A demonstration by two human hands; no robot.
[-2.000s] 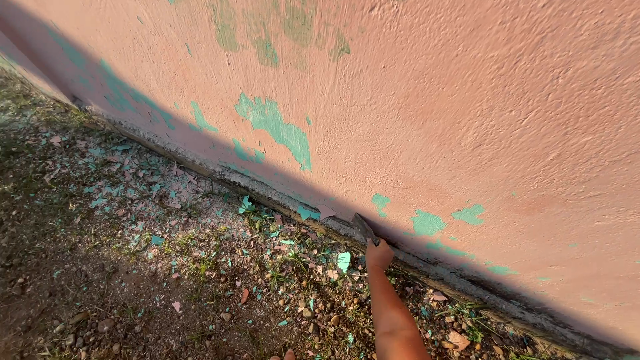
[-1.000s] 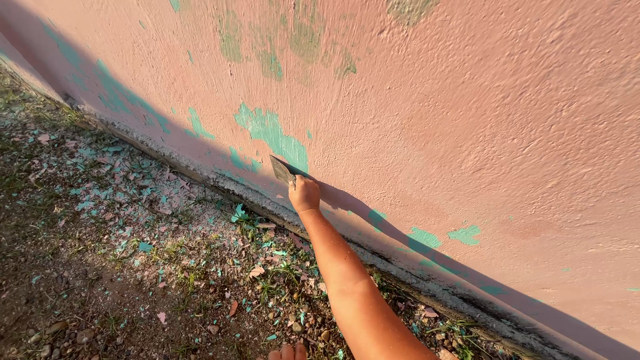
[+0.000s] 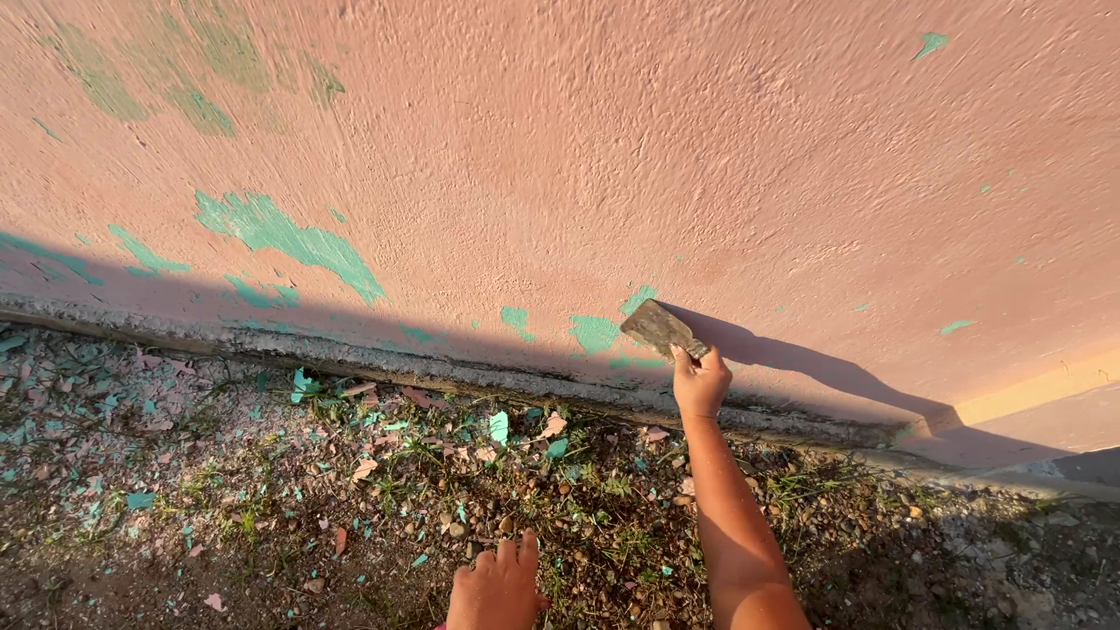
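Note:
My right hand (image 3: 700,383) is closed around the handle of a paint scraper (image 3: 658,330) with a broad, dirty metal blade. Its edge is at the pink painted wall (image 3: 542,157), beside a turquoise patch (image 3: 595,333) where the pink paint has come off; whether it presses on the wall cannot be told. At the bottom centre, over the ground, my left hand (image 3: 497,586) holds nothing that shows, its fingers loosely bent and partly apart. A larger turquoise patch (image 3: 289,241) lies on the wall to the left.
A rough concrete ledge (image 3: 420,367) runs along the foot of the wall. Pink and turquoise paint flakes (image 3: 499,427) lie among pebbles, soil and weeds. On the right, the wall meets a projecting yellowish base (image 3: 1041,385). Shadow covers the lower wall.
The scraper in my right hand has moved from beside the large turquoise patch to the smaller patches on its right. More of my left hand shows at the bottom. The view has shifted right.

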